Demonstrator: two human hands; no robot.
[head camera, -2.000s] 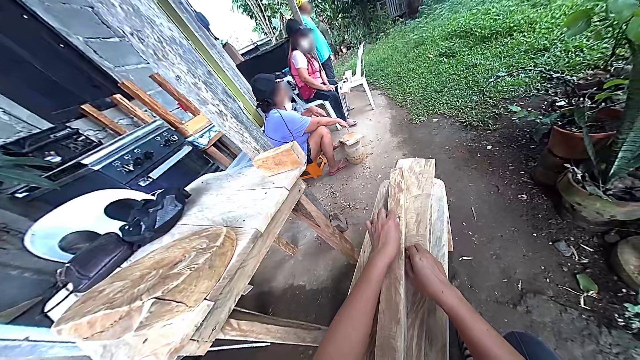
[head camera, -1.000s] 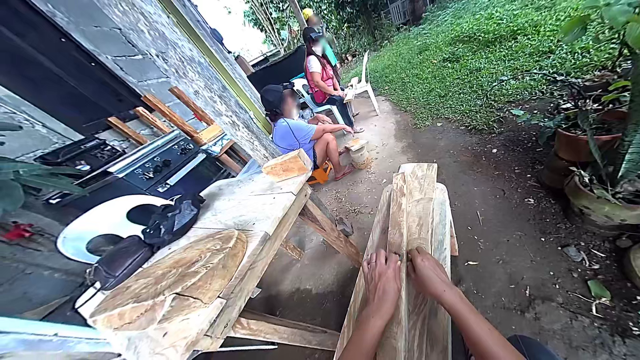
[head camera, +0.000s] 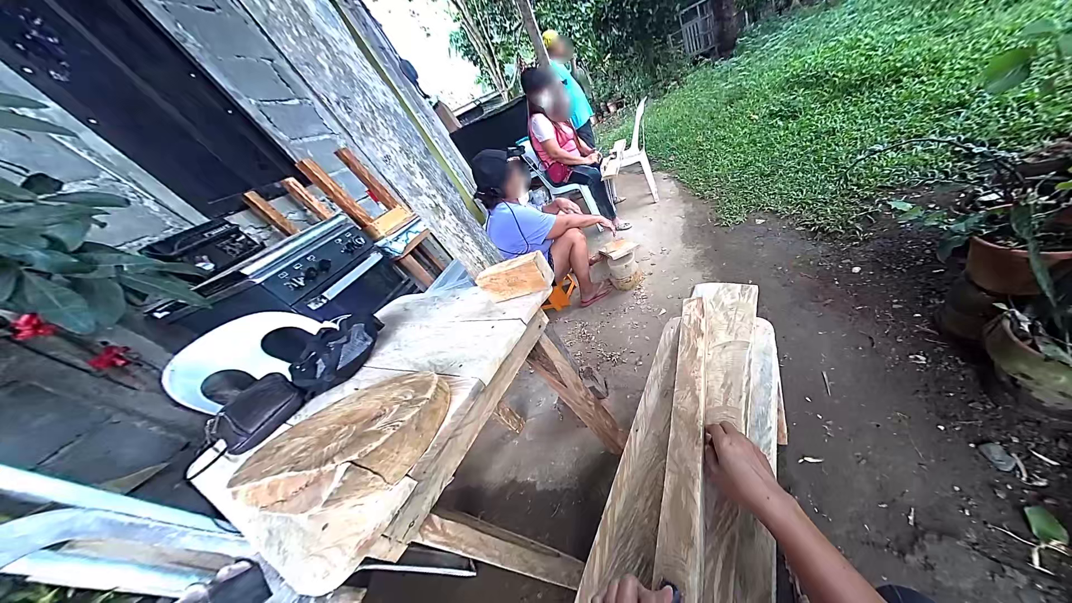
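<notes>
A long narrow wooden board (head camera: 688, 419) lies lengthwise over wider planks (head camera: 632, 486) on a wooden bench. Beside it lies another board (head camera: 727, 335), under my right forearm. My right hand (head camera: 737, 465) has its fingers curled against the narrow board's right edge, about midway along. At the near end, my left hand (head camera: 628, 590) shows only in part, cut off by the bottom of the view. A small dark object (head camera: 670, 591) is next to its fingers; what it is, and whether it is held, cannot be told.
To the left, a wooden table (head camera: 427, 343) bears a round wooden slab (head camera: 352, 431), a wood block (head camera: 515, 276) and black bags (head camera: 260, 410). A seated person (head camera: 519, 226) and two other people are ahead. Potted plants (head camera: 1017, 264) stand at right.
My left hand has moved back along the narrow board, from near my right hand to the bottom edge of the view. The small dark object has come into sight.
</notes>
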